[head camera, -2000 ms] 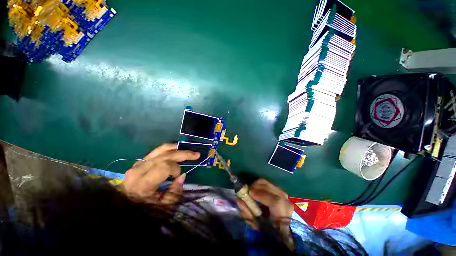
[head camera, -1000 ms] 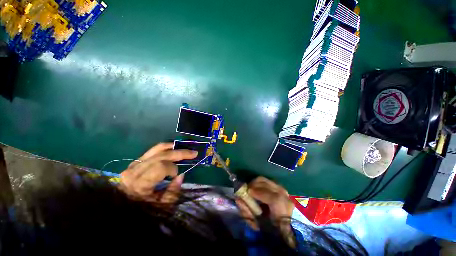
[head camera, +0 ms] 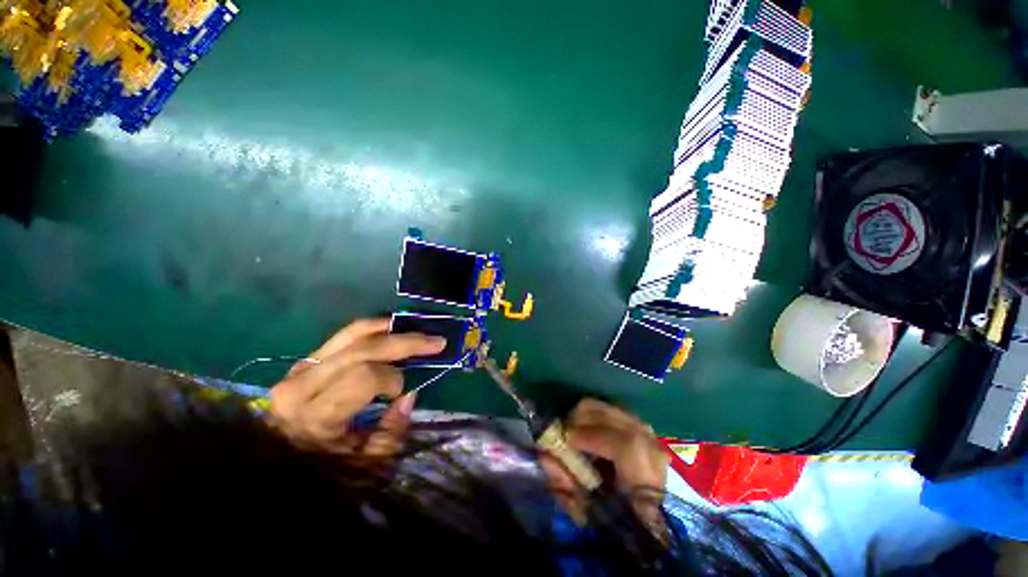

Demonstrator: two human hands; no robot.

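Observation:
Two screen assemblies lie one above the other on the green mat, each with a blue board and orange flex hook at its right end. My left hand (head camera: 344,389) rests a fingertip on the near screen (head camera: 434,338) and holds thin solder wire (head camera: 437,378), whose end reaches that screen's blue board (head camera: 476,342). My right hand (head camera: 609,456) grips the soldering iron (head camera: 568,454), its tip at the lower part of the same board. The far screen (head camera: 439,272) lies untouched. Dark hair hides part of both wrists.
A leaning stack of LCD modules (head camera: 721,180) stands right of the hands, with one loose module (head camera: 645,347) below it. Farther right are a white cup (head camera: 832,347) and a black fan (head camera: 885,233). A heap of blue boards with orange flex (head camera: 107,51) lies upper left.
The iron's tip has moved slightly down along the near board, and my right hand has shifted a little right. My left hand keeps its place on the near screen.

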